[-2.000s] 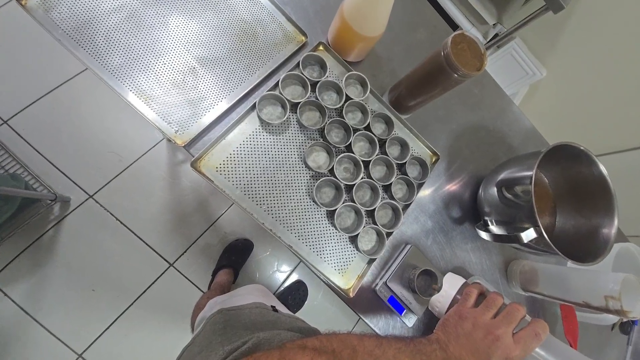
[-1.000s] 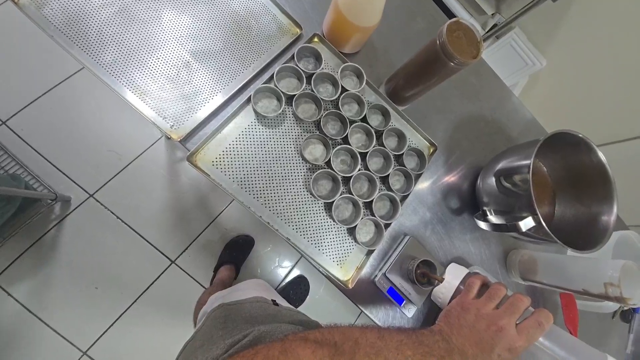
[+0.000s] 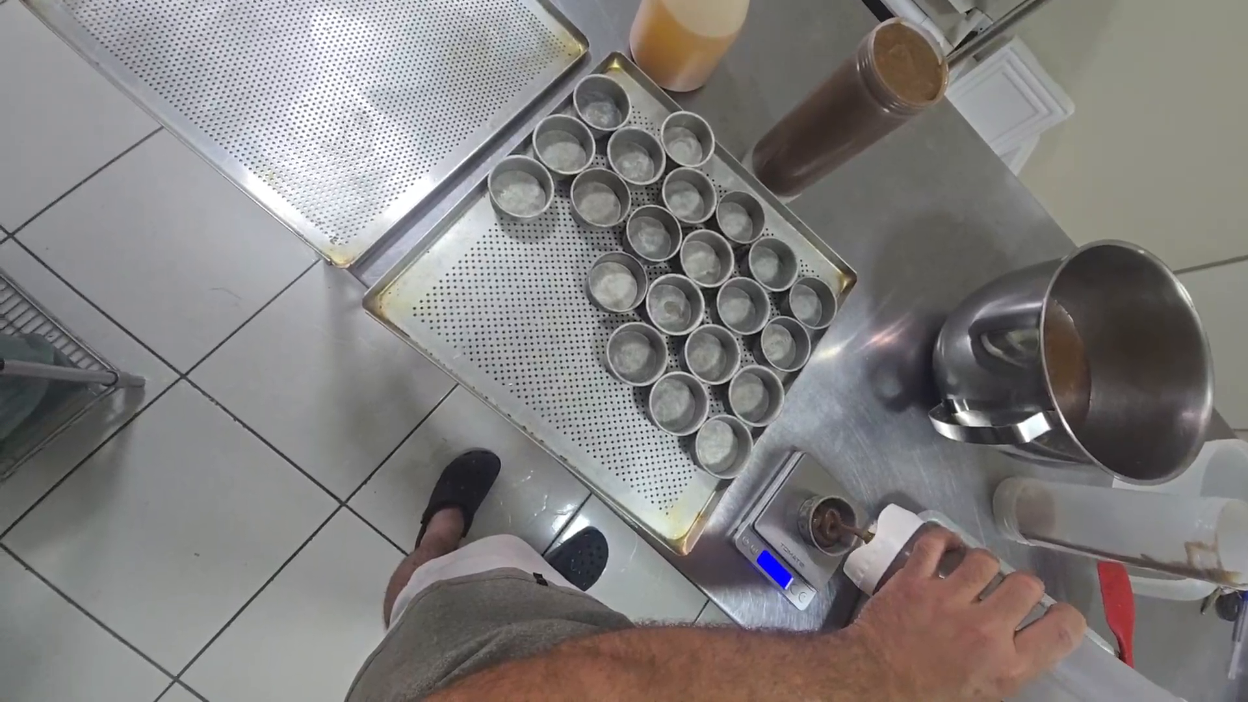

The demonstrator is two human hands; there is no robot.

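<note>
My right hand [image 3: 960, 619] is wrapped around a clear squeeze bottle with a white cap [image 3: 882, 548]. The bottle is tilted, its mouth facing a small round metal mold [image 3: 829, 524]. Thick brown mixture runs from the mouth into this mold and coils on its bottom. Under the mold is a small digital kitchen scale [image 3: 795, 546] with a lit blue display. Up and left of the scale, several similar metal molds [image 3: 721, 446], with no filling visible, stand in rows on a perforated metal tray [image 3: 507, 322]. My left hand is out of view.
A steel pitcher [image 3: 985, 361] holding brown liquid stands at right, beside a smeared clear container [image 3: 1082, 522] and a red utensil [image 3: 1116, 609]. A tall container of brown mixture [image 3: 809, 132] and an amber-filled bottle [image 3: 682, 49] are beyond the tray. Another perforated tray [image 3: 322, 107] lies upper left.
Two seconds ago no brown stream showed at the bottle's mouth. One second ago mixture was running out, and it still flows into the mold. My right hand has stayed around the bottle.
</note>
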